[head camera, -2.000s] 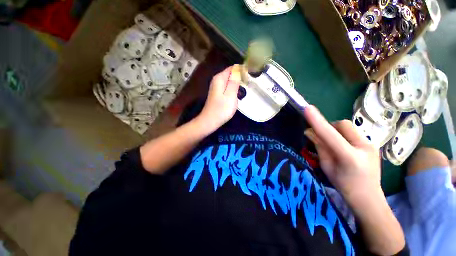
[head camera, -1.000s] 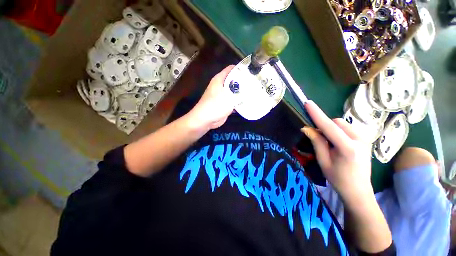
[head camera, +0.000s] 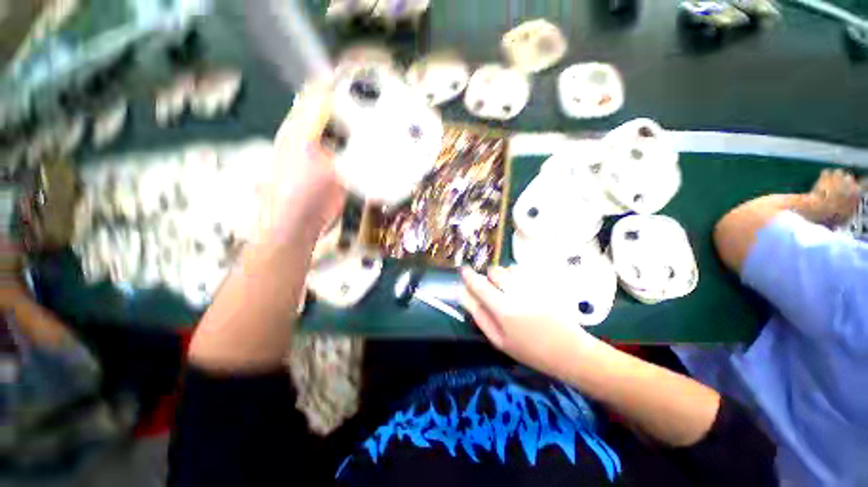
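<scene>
My left hand (head camera: 309, 176) holds an off-white plastic housing (head camera: 385, 143) by its left side, raised left of the middle; round holes show in it. My right hand (head camera: 519, 309) is low at the bench's front edge, fingers reaching left. A blurred tool with a pale metal shaft, apparently the small mallet (head camera: 436, 291), lies at its fingertips; whether the fingers grip it cannot be told. The cardboard parts box (head camera: 505, 204) of shiny copper and silver rings sits behind my right hand, its left part hidden by the housing.
Loose housings lie right of the box (head camera: 653, 257), many more are heaped to the left (head camera: 162, 209). Several housings stand on the far belt (head camera: 590, 89), beyond a pale rail (head camera: 742, 145). A co-worker's arm (head camera: 761, 224) rests at right. A blurred slanting post rises upper left.
The view has swung up to the bench and belt. My left hand has raised a housing forward. The mallet is down from the housing, low at the bench edge by my right hand.
</scene>
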